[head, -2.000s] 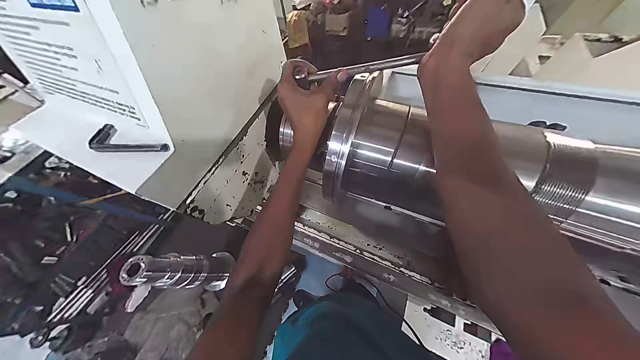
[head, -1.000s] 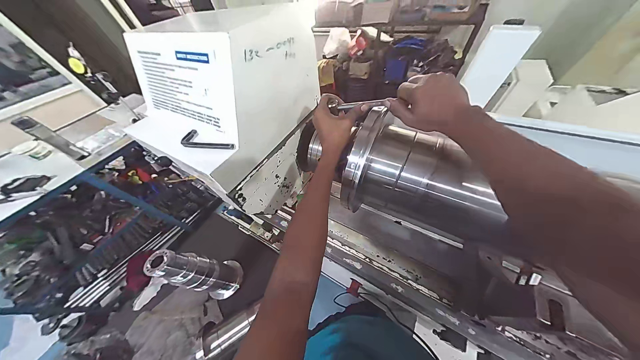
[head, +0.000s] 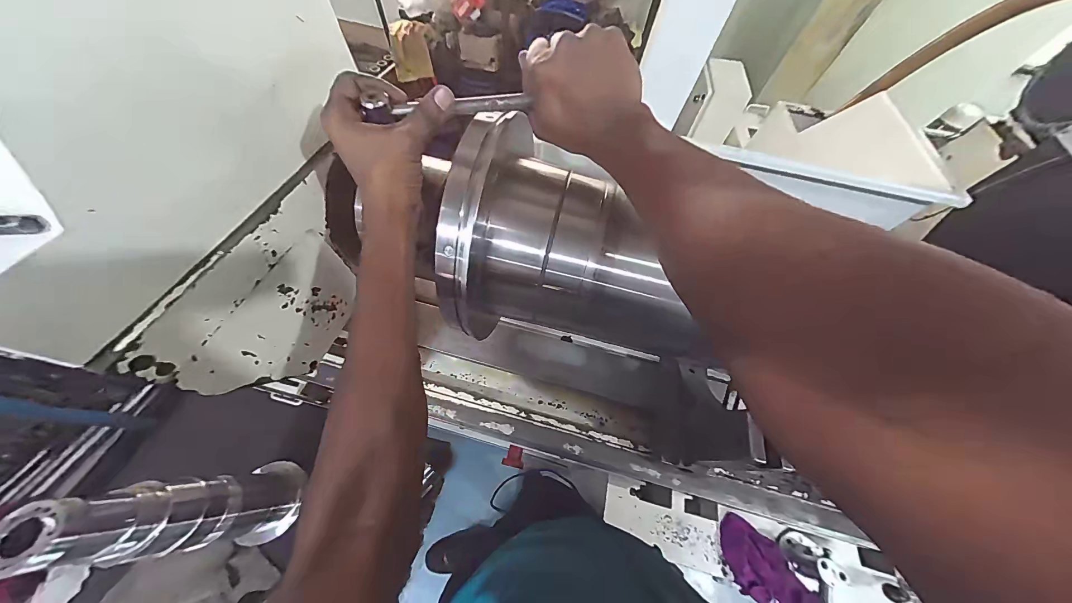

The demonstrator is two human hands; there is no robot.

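Note:
A large polished metal cylinder (head: 544,243) with a flanged collar (head: 462,226) lies across a lathe. Above its left end, my left hand (head: 381,126) is curled around the head of a metal wrench (head: 494,104), its thumb on the shaft. My right hand (head: 584,88) is closed in a fist on the other end of the wrench, just above the collar. The wrench runs nearly level between both hands. What its head engages is hidden by my left hand and wrist.
The painted headstock (head: 193,109) stands at left, its lower part chipped. Below the cylinder runs the lathe bed (head: 586,452). A stepped metal shaft (head: 159,511) lies at lower left. A purple cloth (head: 762,557) is at lower right. A white tray-like guard (head: 829,188) extends behind.
Both hands stay on the wrench. The right hand was raised above the collar's right side two seconds ago, then came lower, close beside the left. The view has shifted markedly.

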